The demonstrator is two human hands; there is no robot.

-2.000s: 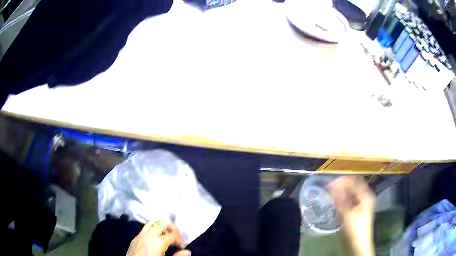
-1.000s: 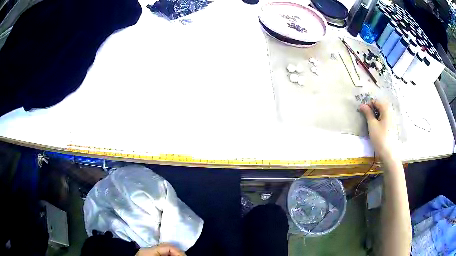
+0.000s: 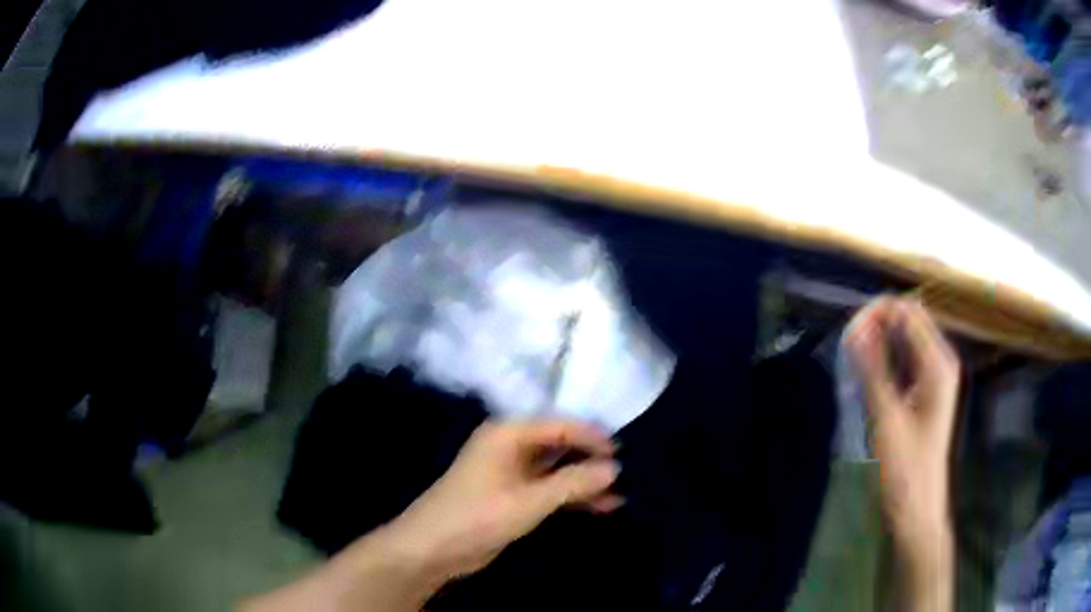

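Observation:
The frame is blurred. A white lining or cloth [image 3: 479, 311] lies bunched on the lap, with black garment [image 3: 359, 454] around its lower edge. My left hand [image 3: 550, 472] is at the lower edge of the white cloth, thumb and fingers pinched on the black garment. A thin dark streak shows on the white cloth just above these fingers; I cannot tell what it is. My right hand [image 3: 903, 365] is raised at the right, just below the table edge, fingertips together. Whether it holds a needle, thread or small piece is too blurred to tell.
The white table [image 3: 598, 96] spans the top, with a yellowish strip along its front edge. Pale discs [image 3: 921, 66] and small dark bits [image 3: 1047, 179] lie on a greyish sheet at its right. Dark cloth [image 3: 227, 30] hangs over its left. Green floor shows below.
My right hand has come back from the small pieces on the table to below its edge. The view has shifted, and my left hand and the white cloth appear higher and further right.

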